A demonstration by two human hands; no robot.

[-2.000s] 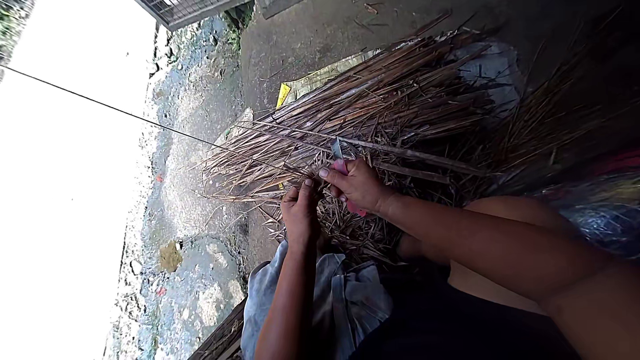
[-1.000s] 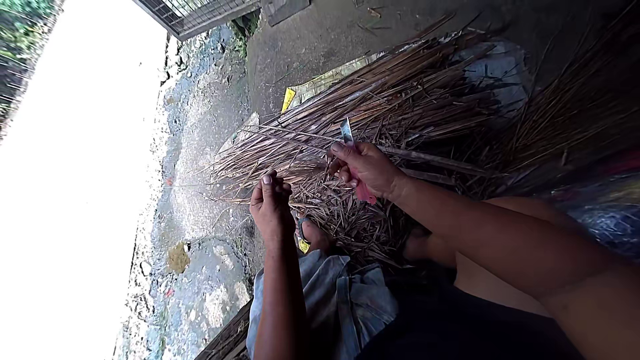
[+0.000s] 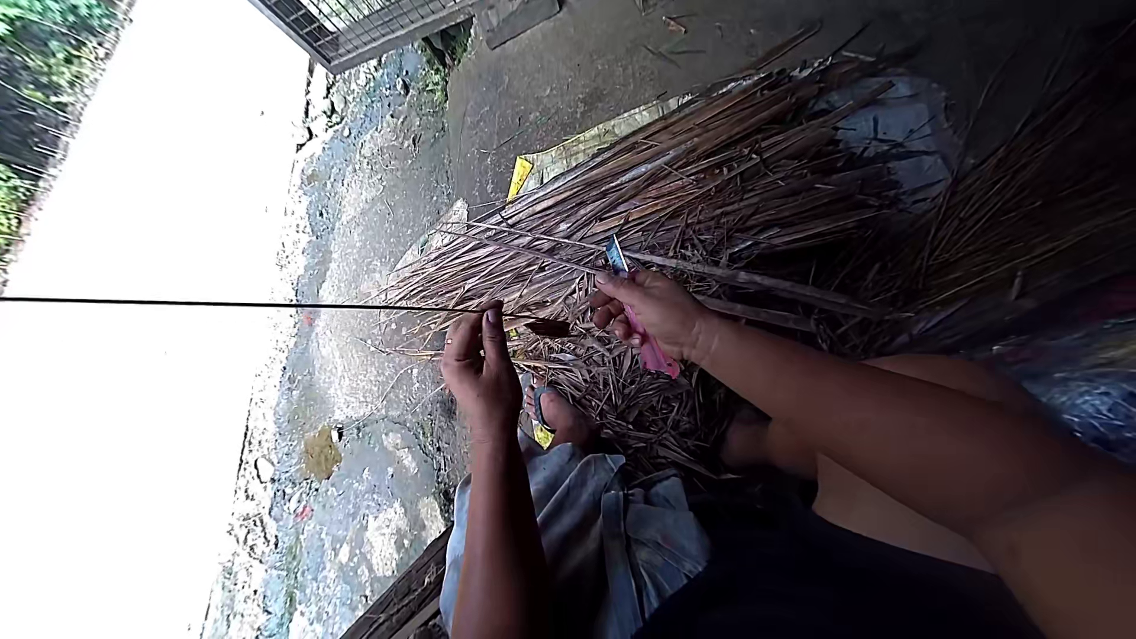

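My left hand (image 3: pixel 484 364) pinches a long thin dark stalk (image 3: pixel 266 304) between thumb and fingers. The stalk runs to the left edge of the view, and a short brown frayed end (image 3: pixel 546 327) sticks out to the right of the fingers. My right hand (image 3: pixel 652 315), a little to the right, is closed around a knife's pink handle (image 3: pixel 655 351); its short blade (image 3: pixel 616 256) shows above the thumb. Beneath and behind both hands lies a large heap of dry brown stalks or leaf strips (image 3: pixel 692 186), with loose shavings (image 3: pixel 657 426) lower down.
A sandalled foot (image 3: pixel 559 413) is beside the shavings. Grey cloth (image 3: pixel 577 532) covers part of my lap. A metal mesh frame (image 3: pixel 364 27) stands at the top, and a yellow-cornered sack (image 3: pixel 520 177) lies under the heap. Rough wet ground (image 3: pixel 355 222) stretches on the left; clear plastic (image 3: pixel 1092 399) is at right.
Two seconds ago my hands were close together at the stalk; now they are apart. The stalk, slanting before, lies nearly level in the view. The knife stays in my right hand.
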